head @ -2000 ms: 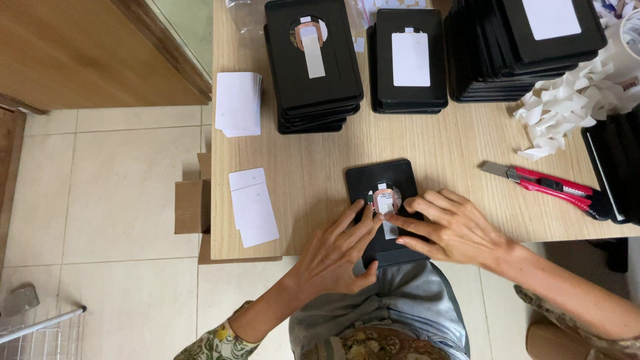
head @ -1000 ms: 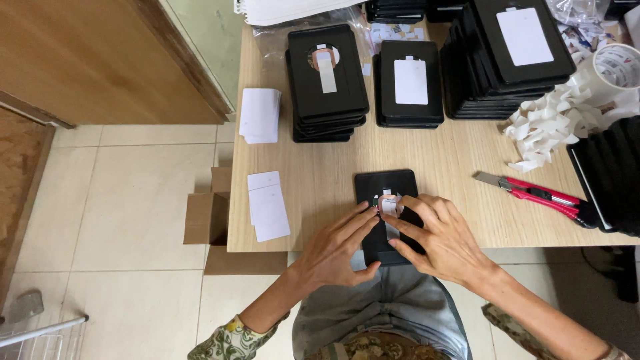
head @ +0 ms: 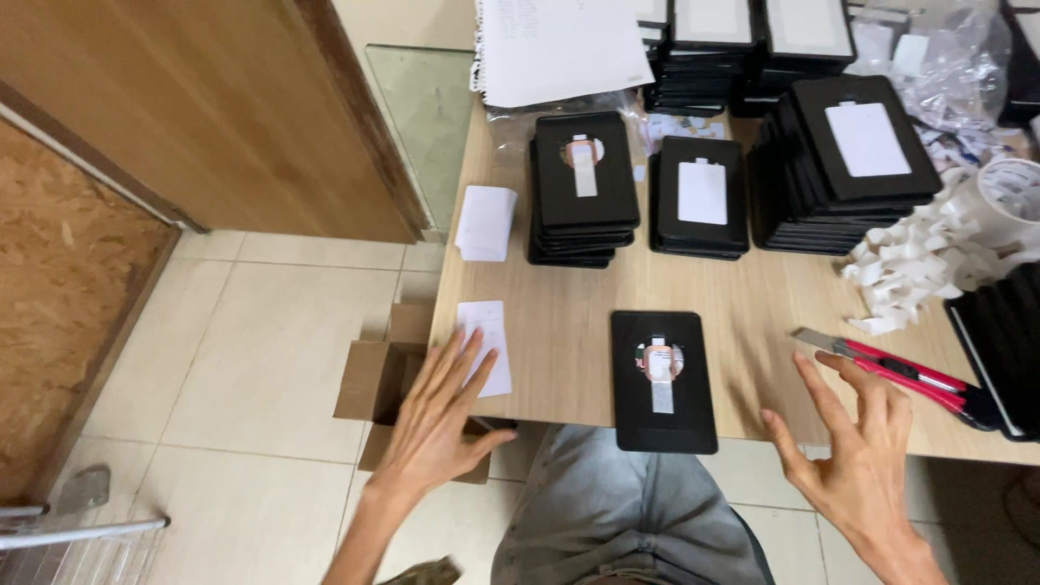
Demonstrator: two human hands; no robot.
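Observation:
My left hand [head: 435,414] reaches over the lower set of white cards [head: 494,370] at the table's left edge, its fingertips on or just above them. My right hand [head: 853,439] hangs with fingers spread and nothing in it, just below the red utility knife [head: 910,374], whose blade is out. Between the hands a flat black panel [head: 626,406] lies at the table's front edge, slightly overhanging. It has a round cutout with a copper-coloured coil [head: 660,363] and a pale strip [head: 662,398] running down from it.
Behind stand stacks of black panels, at left [head: 585,211], middle [head: 699,236] and right [head: 845,195]. More white cards [head: 486,223] lie at the left. Crumpled white strips [head: 918,260], a tape roll [head: 1011,191] and papers [head: 561,49] are farther back. A cardboard box [head: 366,378] sits below the left edge.
Both hands have left the black panel: the left moved left to the white cards, the right moved right towards the utility knife. The view has shifted.

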